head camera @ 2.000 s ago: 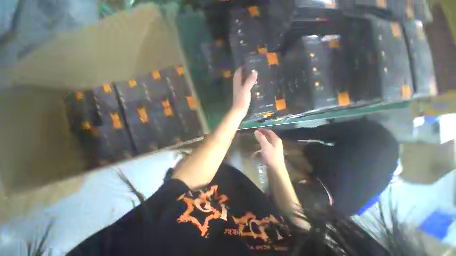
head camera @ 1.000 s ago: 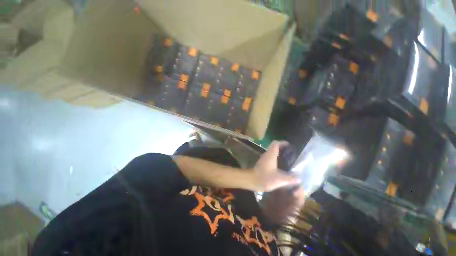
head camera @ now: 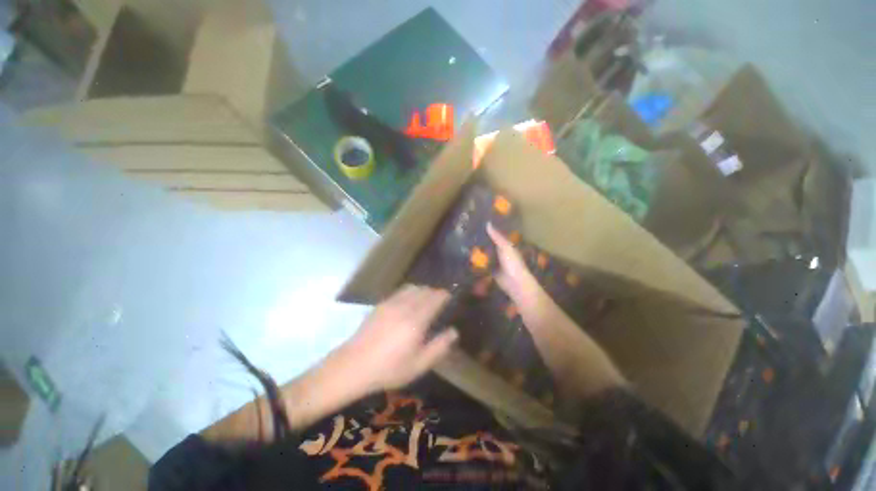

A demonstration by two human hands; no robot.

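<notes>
An open shipping carton (head camera: 615, 221) stands in front of me with black product boxes (head camera: 461, 230) with orange marks inside. My right hand (head camera: 511, 270) is inside it, with its fingers against boxes near the left end; whether it grips one is hidden. My left hand (head camera: 413, 331) is at the carton's near left rim, fingers bent and blurred; I cannot tell whether it holds anything.
A green surface (head camera: 423, 67) behind the carton bears a yellow tape roll (head camera: 354, 157), a black shape and an orange object (head camera: 439, 121). Empty cartons (head camera: 182, 129) are at upper left. Green plastic (head camera: 620, 168) lies behind; more product boxes (head camera: 759, 369) are at right.
The view has swung left to the carton. Both hands have moved from a glossy, glaring item beside the box stacks to the carton, the right one now inside it.
</notes>
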